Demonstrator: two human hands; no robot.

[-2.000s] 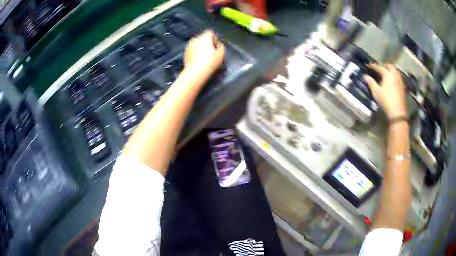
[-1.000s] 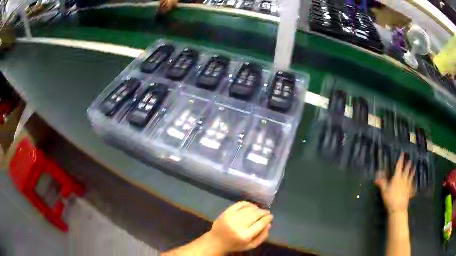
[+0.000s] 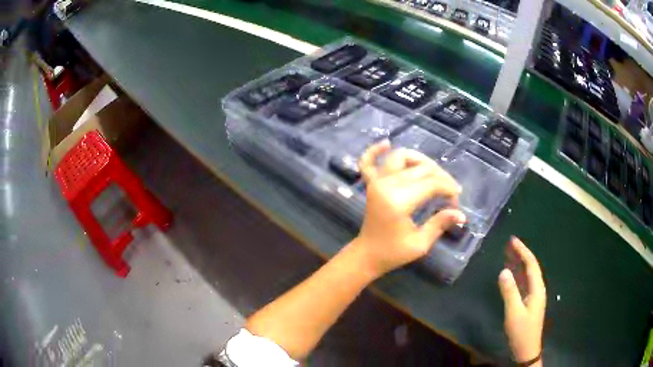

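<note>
A stack of clear plastic trays (image 3: 326, 188) stands on the dark green bench. The top tray's back row holds several black handsets (image 3: 412, 92), with more at the left of its front row. My left hand (image 3: 404, 204) is over the front row, fingers curled around black handsets; dark ends show by the fingertips and beside the thumb (image 3: 455, 231). Their number is hidden and blurred. My right hand (image 3: 524, 297) is right of the stack, fingers apart and empty, not touching the trays.
Another tray of black units (image 3: 608, 154) lies at the right. A pale post (image 3: 517, 61) rises behind the stack. A red stool (image 3: 104, 190) and a cardboard box (image 3: 82, 118) are on the floor at the left, beyond the bench edge.
The view has turned left. My left hand has moved from the stack's front edge onto the front row and taken hold of handsets there. My right hand has left the right-hand tray.
</note>
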